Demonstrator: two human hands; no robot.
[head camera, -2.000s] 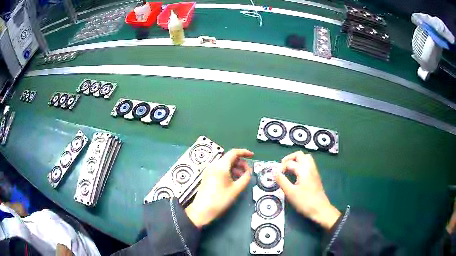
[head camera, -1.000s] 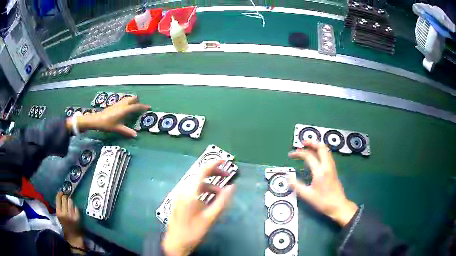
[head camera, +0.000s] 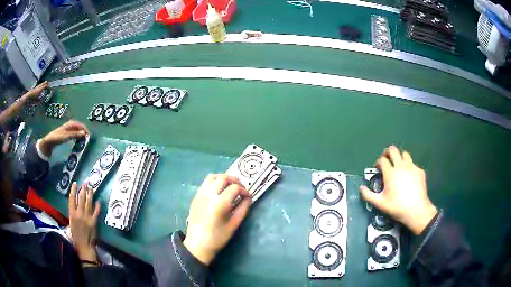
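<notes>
A three-cavity jig (head camera: 384, 249) with dark rings lies lengthwise at the right. My right hand (head camera: 404, 193) is over its upper half, thumb and fingers at its two sides, hiding part of the rings. Another loaded jig (head camera: 328, 224) lies parallel just to its left, untouched. My left hand (head camera: 217, 216) is over the lower part of a slanted stack of pale cover plates (head camera: 252, 166), fingers curled; whether they grip a plate cannot be told.
Another stack of plates (head camera: 126, 185) stands left. Loaded jigs (head camera: 157, 97) lie at the back left. A co-worker's hands (head camera: 63, 134) handle a jig at far left. Metal rails (head camera: 252, 74) cross behind. A yellow bottle (head camera: 215, 25), red bins (head camera: 225, 10) and stacked jigs (head camera: 428, 28) are beyond.
The jig that lay crosswise at the back right now lies lengthwise beside the other jig, under my right hand. The co-worker has moved one jig from the back row to the near left.
</notes>
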